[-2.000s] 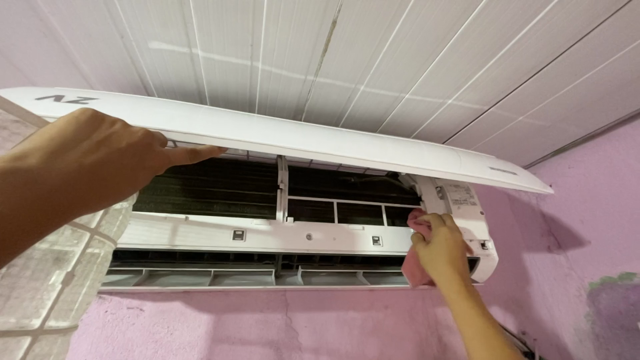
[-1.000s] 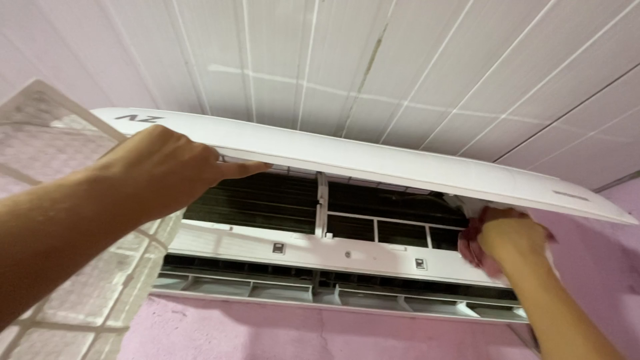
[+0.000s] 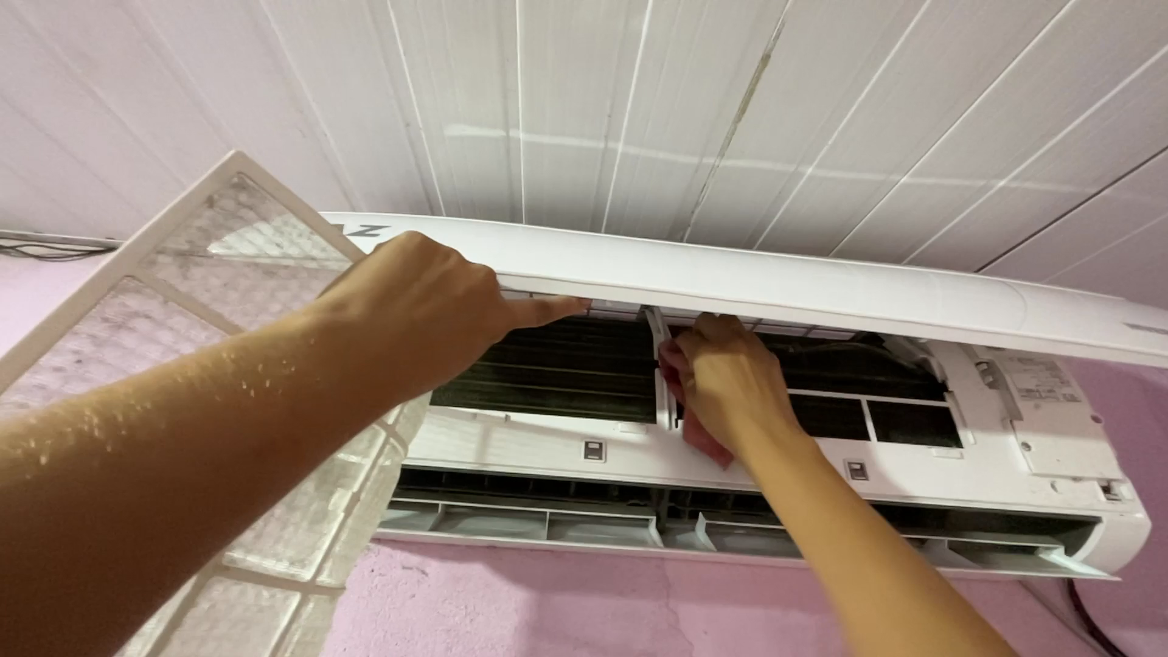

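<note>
A white wall-mounted air conditioner has its front panel raised, with dark coil fins showing beneath. My left hand is at the panel's lower edge, its index finger stretched along the underside; the other fingers and their hold are partly hidden. In my right hand is a pinkish-red cloth, pressed at the white centre divider of the opening. A white-framed mesh air filter hangs behind my left wrist and forearm; what bears it is hidden.
A white panelled ceiling lies close above the raised panel. The louver runs along the unit's bottom, before a pink wall. Dark cables show at the far left and below the unit's right end.
My right hand and the cloth have moved left from the right end of the opening to the centre divider. My left hand stays at the panel's edge.
</note>
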